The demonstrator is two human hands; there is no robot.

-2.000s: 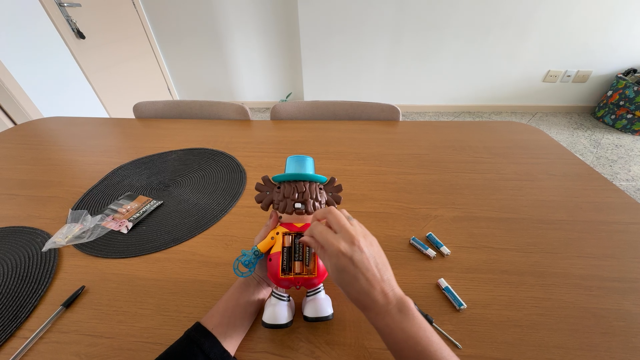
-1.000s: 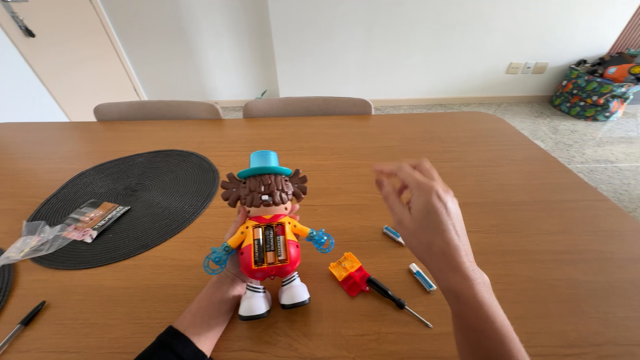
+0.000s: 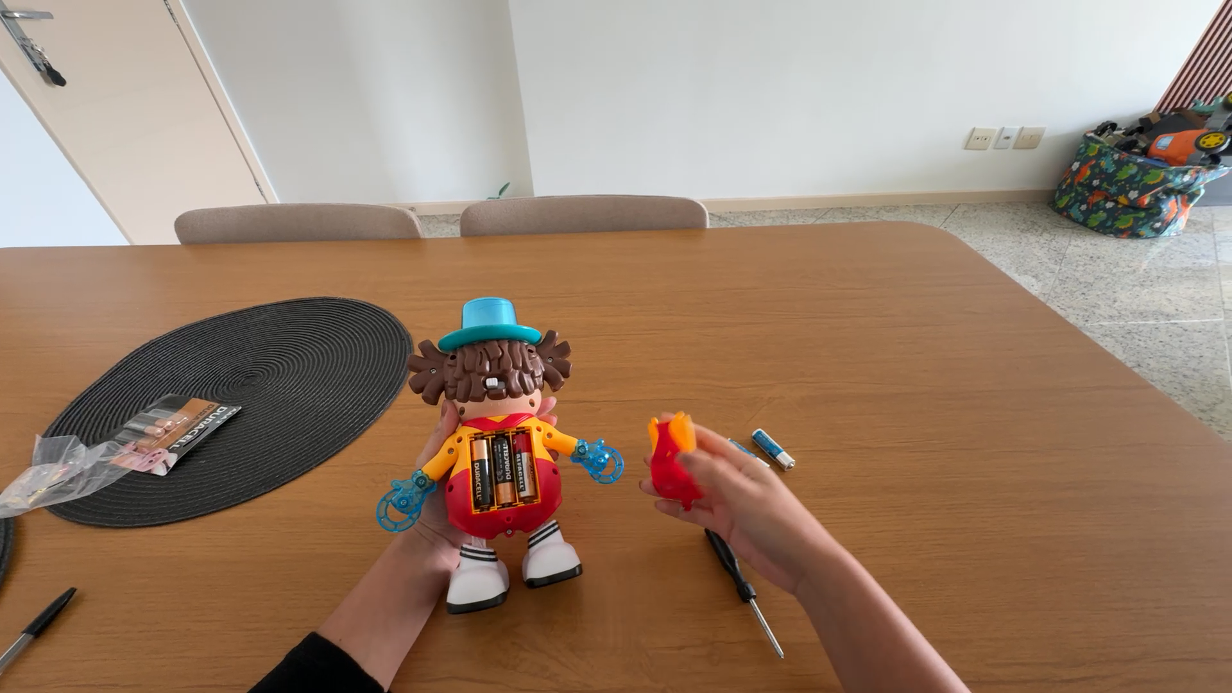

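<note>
My left hand holds a plastic doll from behind and below, its back facing me. The doll has a turquoise hat, brown molded hair and white shoes. Its battery compartment is uncovered, with three Duracell batteries side by side inside. To the right of the doll, my right hand grips the red and yellow battery cover above the table. A screwdriver with a black handle lies beneath that hand. Beyond the hand are blue-and-white batteries, one partly hidden by the fingers.
On the wooden table, a round black placemat lies at left with a torn Duracell pack and clear plastic on it. A pen lies near the left edge. Two chairs stand at the far side.
My right hand was at the battery compartment, then raised to the right of the doll. It has since picked up the battery cover, which lay on the table beside the screwdriver.
</note>
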